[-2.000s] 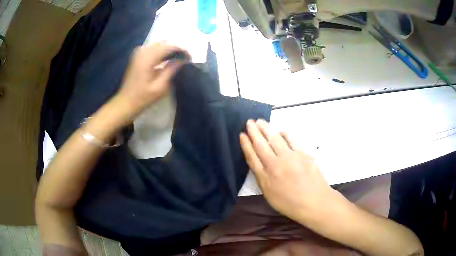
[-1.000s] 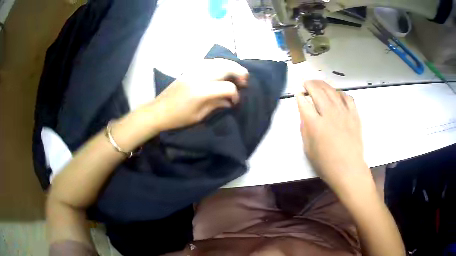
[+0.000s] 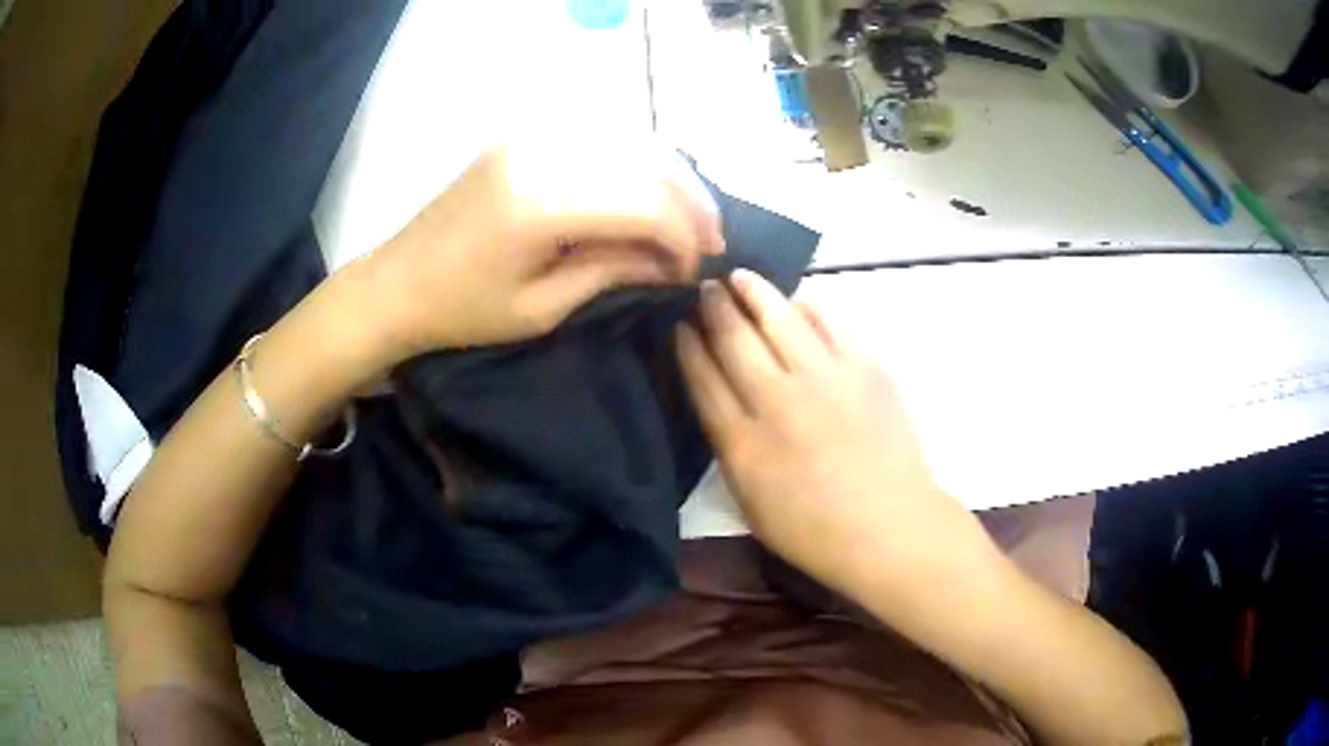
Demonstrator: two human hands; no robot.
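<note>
A dark navy garment (image 3: 525, 466) lies over the front edge of the table and hangs onto the lap, with more of it spread at the left. My left hand (image 3: 583, 241) pinches the cloth edge, with fingertips hidden partly by the fold. My right hand (image 3: 802, 408) lies at the same edge, its fingertips on the cloth close to my left fingertips. A flat dark corner of the garment (image 3: 770, 241) sticks out beyond both hands. A white piece (image 3: 114, 437) shows against the dark cloth at the far left.
The sewing machine's needle area (image 3: 889, 59) is at the top, with a ribbed knob (image 3: 927, 126). Blue-handled snips (image 3: 1188, 175) and a green-handled tool (image 3: 1265, 216) lie at the right. A light-blue piece (image 3: 598, 12) is at the top edge. Brown cardboard (image 3: 44, 277) is at left.
My right hand has moved left from the bare tabletop onto the cloth edge beside my left hand. The garment's pointed end has shifted slightly left and lies flatter.
</note>
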